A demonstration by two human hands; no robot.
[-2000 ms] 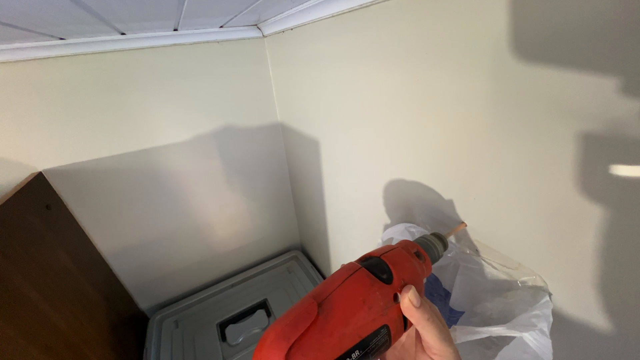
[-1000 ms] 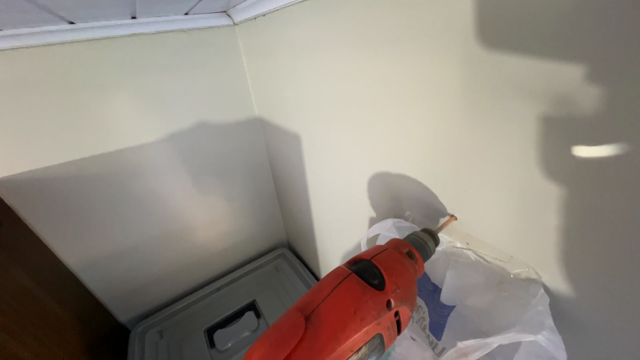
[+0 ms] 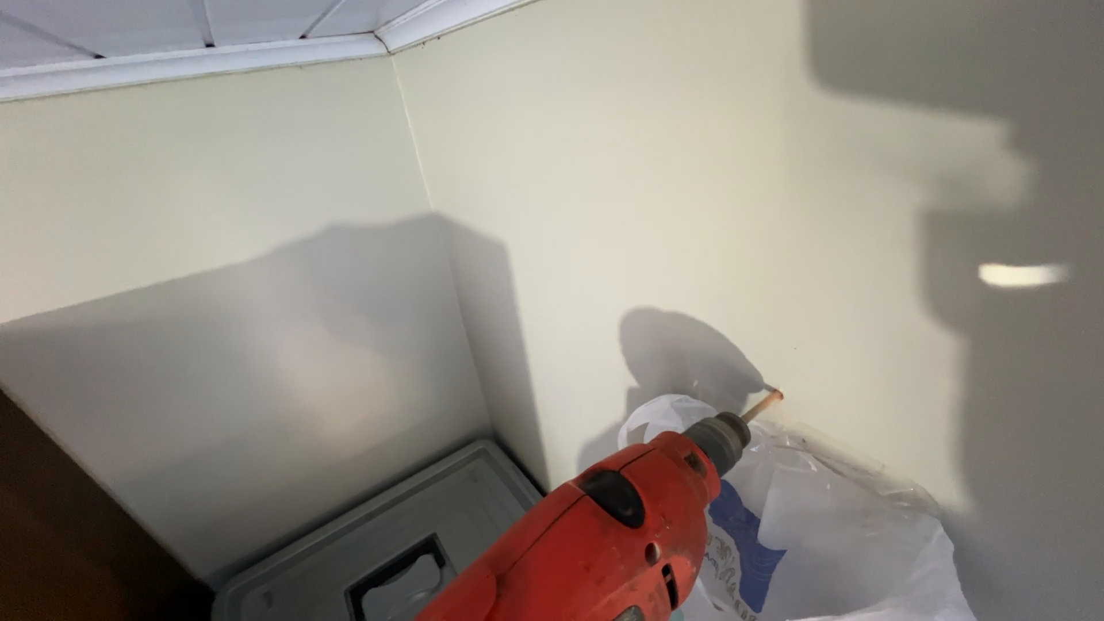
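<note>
A red power drill (image 3: 595, 535) enters from the bottom edge and points up to the right. Its dark chuck (image 3: 720, 440) holds a drill bit (image 3: 763, 405) whose tip meets the cream wall (image 3: 655, 190), with reddish dust or material around it. Directly under the bit, a white plastic bag (image 3: 862, 535) with blue print and writing hangs against the wall, held along its top edge by what looks like clear tape. Neither of my hands shows in the present view; the drill's handle lies below the frame, so the grip on it is hidden.
A grey plastic lid (image 3: 483, 483) with a recessed handle lies low in the wall corner. At the lower left stands a dark brown wooden panel (image 3: 69, 517). White trim (image 3: 216, 60) runs below the panelled ceiling. Large shadows fall across both walls.
The hand seen at the drill two seconds ago is out of view. The drill's bit stays at the wall, above the bag. The view has shifted a little.
</note>
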